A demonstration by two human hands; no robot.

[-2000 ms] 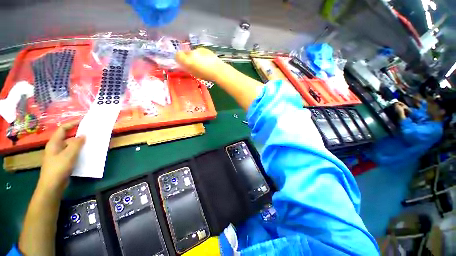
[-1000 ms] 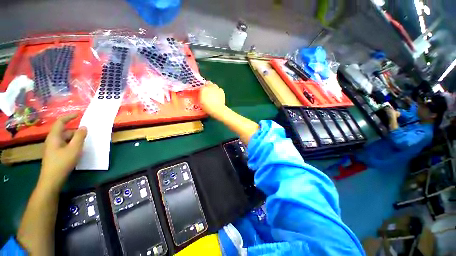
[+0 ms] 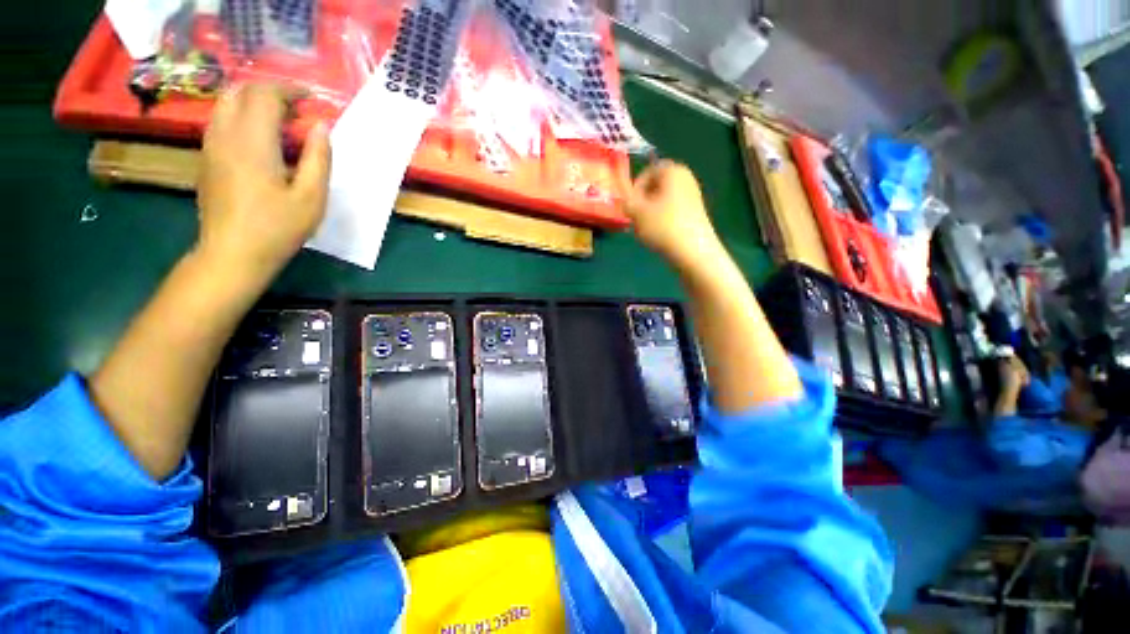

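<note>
A black phone tray (image 3: 582, 409) lies in front of me with phone housings in four slots, one of them this housing (image 3: 411, 415); the slot left of the rightmost housing is empty. My left hand (image 3: 258, 186) is at the red parts tray's (image 3: 496, 186) front edge, thumb and fingers apart, beside a white liner strip (image 3: 359, 180) hanging over that edge. My right hand (image 3: 669, 211) is curled at the red tray's right front corner, by the corner of a clear bag with a sheet of black rings (image 3: 564, 68). Whether its fingertips hold anything is unclear.
A tan board (image 3: 496, 227) lies under the red tray. To the right stand another red tray (image 3: 843, 235) with a blue bundle (image 3: 898, 173) and a second phone tray (image 3: 793, 297). A bottle (image 3: 740, 50) is behind. Another person's arm (image 3: 1014, 384) shows far right.
The view has turned, so the bench appears shifted. My right hand has come down from over the bags to the red tray's front corner. My left hand is now farther from the liner.
</note>
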